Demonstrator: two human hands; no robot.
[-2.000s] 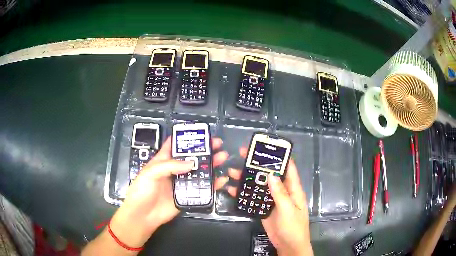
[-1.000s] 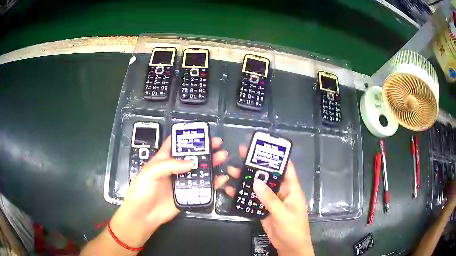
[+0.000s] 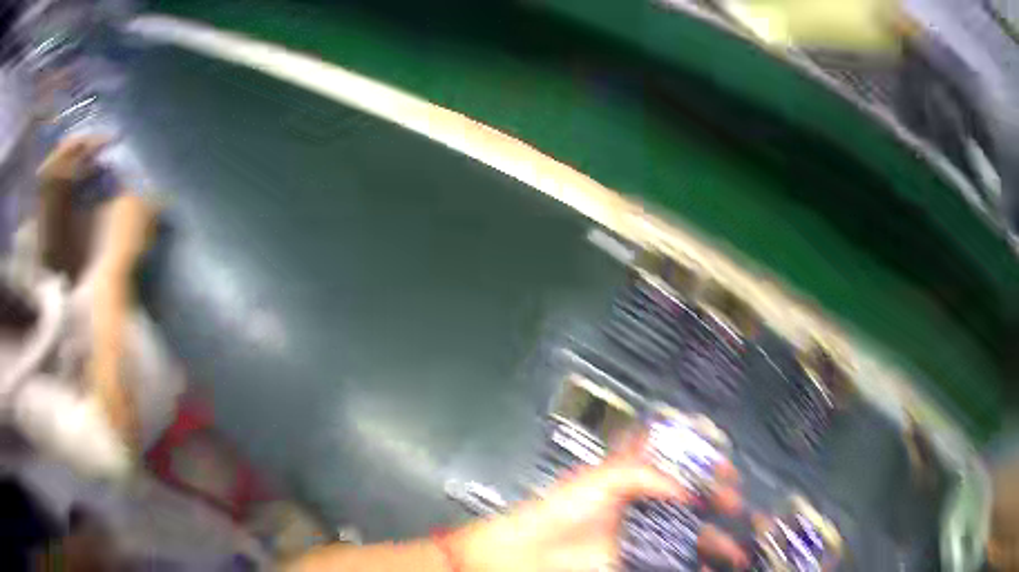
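Note:
The view is strongly blurred. My left hand (image 3: pixel 559 520) comes in from the bottom edge and is shut on a phone (image 3: pixel 659 531) with a bright screen, at the lower right. A second phone with a lit screen (image 3: pixel 799 539) is beside it at the bottom edge. A small skin-coloured patch shows at its left side, but my right hand is otherwise cut off or too blurred to make out. An unlit phone (image 3: pixel 592 404) lies left of the held phone, in the blurred tray.
More blurred phones (image 3: pixel 693 335) lie in the tray's back row, by the pale edge strip (image 3: pixel 481 143). Beyond it is the green surface (image 3: pixel 626 134). Another person's arm (image 3: pixel 112 302) is at the far left. A red thing (image 3: pixel 201 458) is at the lower left.
The view has swung left and tilted, so the tray and phones now sit at the lower right. The fan and red pens have left view. The other person's arm at left has appeared.

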